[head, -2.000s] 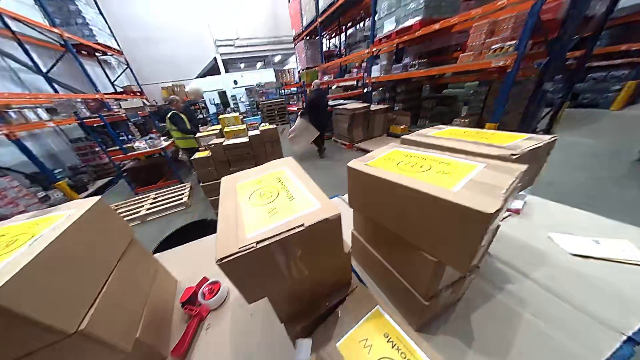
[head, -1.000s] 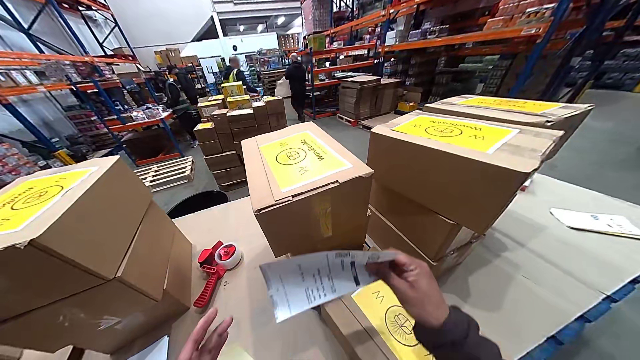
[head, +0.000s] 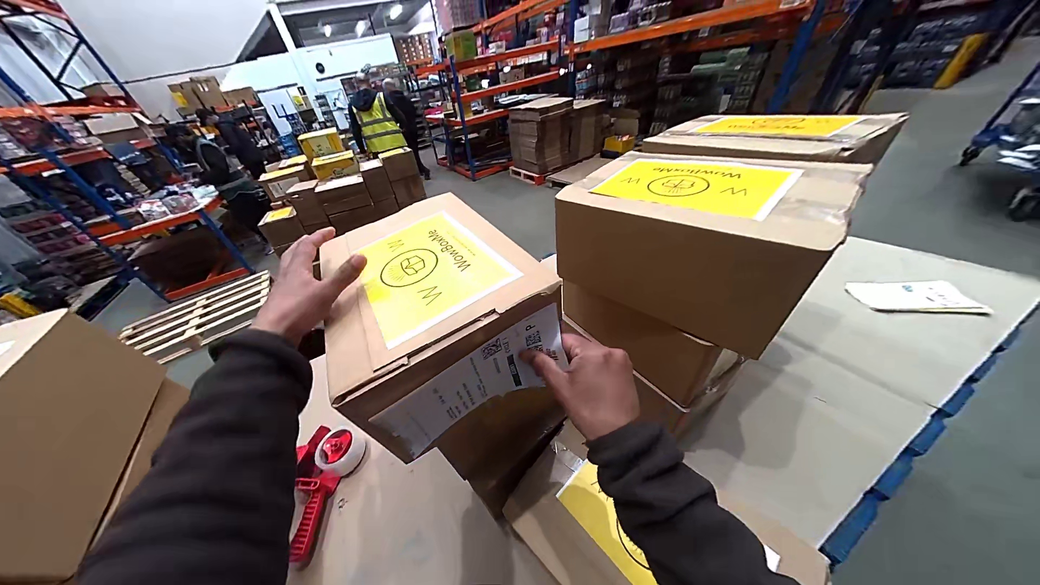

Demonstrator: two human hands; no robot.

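Observation:
A cardboard box (head: 504,244) with a yellow printed sheet on its top stands in front of me, stacked on another box. My left hand (head: 309,284) rests on its upper left edge, fingers spread. Against the box's near side lies a white printed shipping label (head: 463,394), its lower edge partly lifted. My right hand (head: 589,378) holds or presses the label's right end, thumb on its face. On the cardboard-covered table below lies a red tape dispenser (head: 318,487) with a roll of tape.
Stacked cardboard boxes (head: 691,260) stand at the right, another box (head: 73,439) at the left, and one (head: 540,496) at the near edge. Folded paper (head: 918,296) lies on the table's right side (head: 853,366). Beyond are a wooden pallet (head: 199,313), racks and several people, one in a yellow vest (head: 378,126).
The label, held in the air by my right hand a second ago, is now against the box's near side. My left hand has moved up onto the box.

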